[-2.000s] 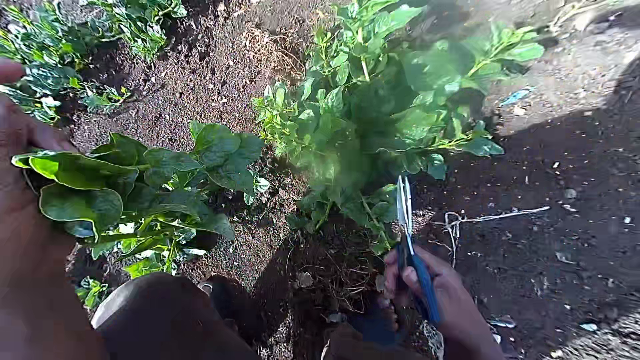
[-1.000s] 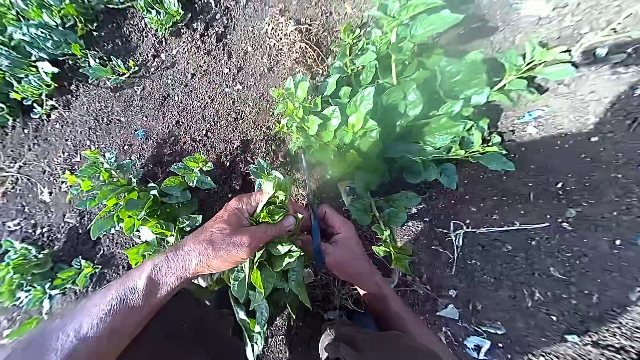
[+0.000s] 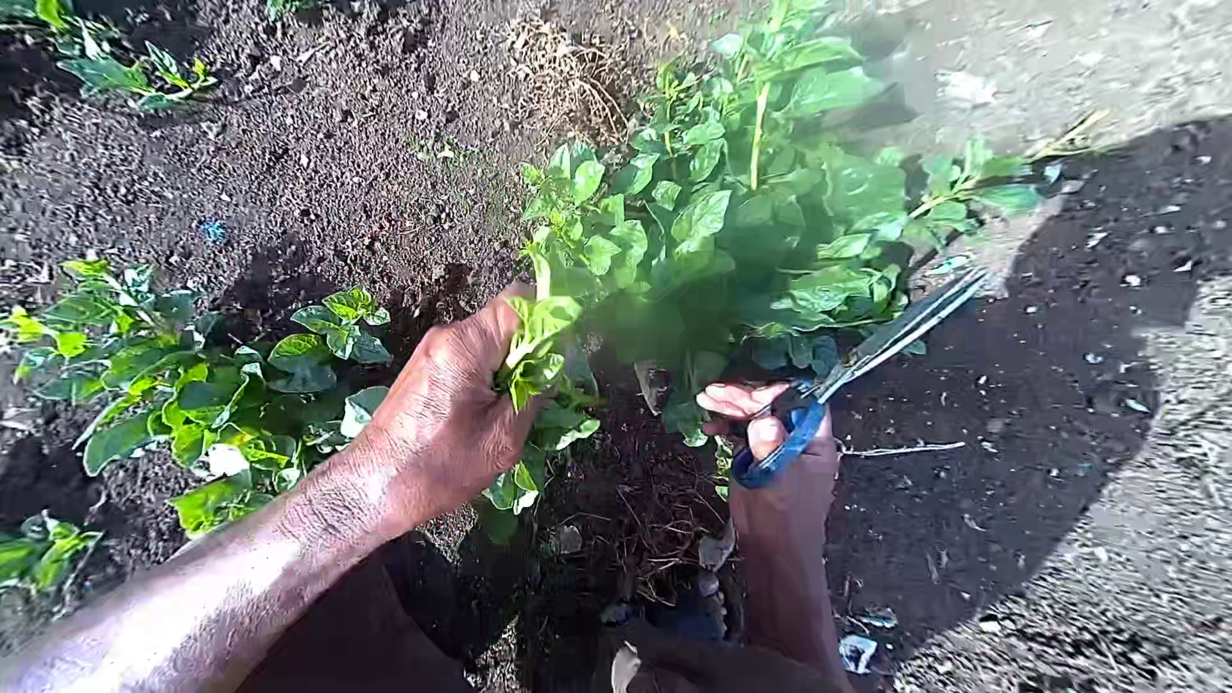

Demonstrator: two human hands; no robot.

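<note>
My left hand (image 3: 457, 414), left of centre, is closed around a bunch of leafy green stems (image 3: 541, 356), whose leaves stick out above and below the fist. Blue-handled scissors (image 3: 857, 371) hang on the fingers of my right hand (image 3: 775, 433), blades pointing up and right; the blades look close together. Between and above both hands stands a large leafy green plant (image 3: 703, 231), partly blurred. Its base is shaded and hard to make out.
A smaller leafy plant (image 3: 212, 395) grows at the left, with another (image 3: 48, 553) below it. Dry roots (image 3: 568, 82) lie on the dark soil (image 3: 356, 183) at the top. A thin dry twig (image 3: 905, 449) lies right of my right wrist. My clothed legs show at the bottom.
My left hand came in from the far left and now grips a bunch near the large plant. The scissors, upright beside that bunch one second ago, have swung to point up and right.
</note>
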